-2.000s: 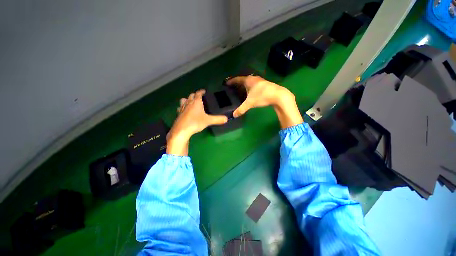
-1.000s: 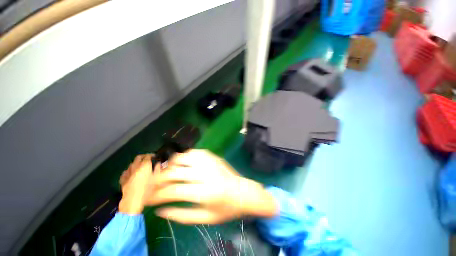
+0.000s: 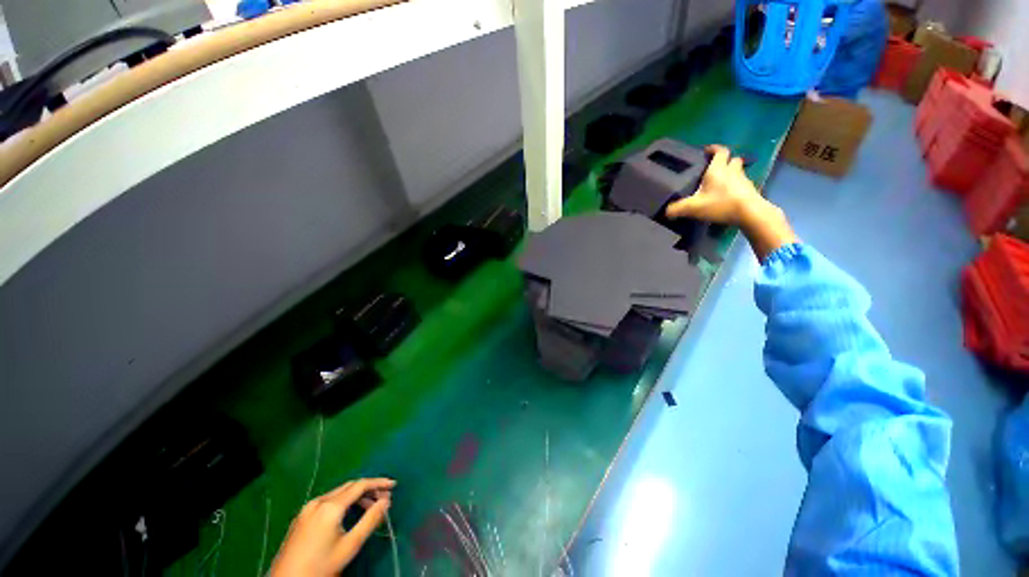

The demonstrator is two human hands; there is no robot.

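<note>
My right hand (image 3: 733, 201) is at the right edge of the farther pile of windowed grey-black insert cards (image 3: 645, 180); fingers and thumb touch its edge, but whether they grip a card is hidden. My left hand (image 3: 335, 532) is low in the picture, partly cut off by the bottom edge, empty with thumb and fingers apart. A nearer pile of flat insert blanks (image 3: 609, 265) lies between my hands, beside the white post. An open black box base (image 3: 335, 374) with something pale inside stands on the green belt, next to its lid (image 3: 378, 320).
More black boxes (image 3: 457, 250) line the belt (image 3: 423, 389) along the grey panel. The white post (image 3: 542, 124) rises to the overhead shelf (image 3: 282, 79). Thin pale strands (image 3: 480, 541) stand at the near bench edge. A blue stool (image 3: 779, 51), carton (image 3: 829, 135) and red crates (image 3: 999, 299) are beyond.
The hands were together at a black box on the belt; now they are apart. My right hand has moved to the far pile, my left hand down and back. The view has turned right.
</note>
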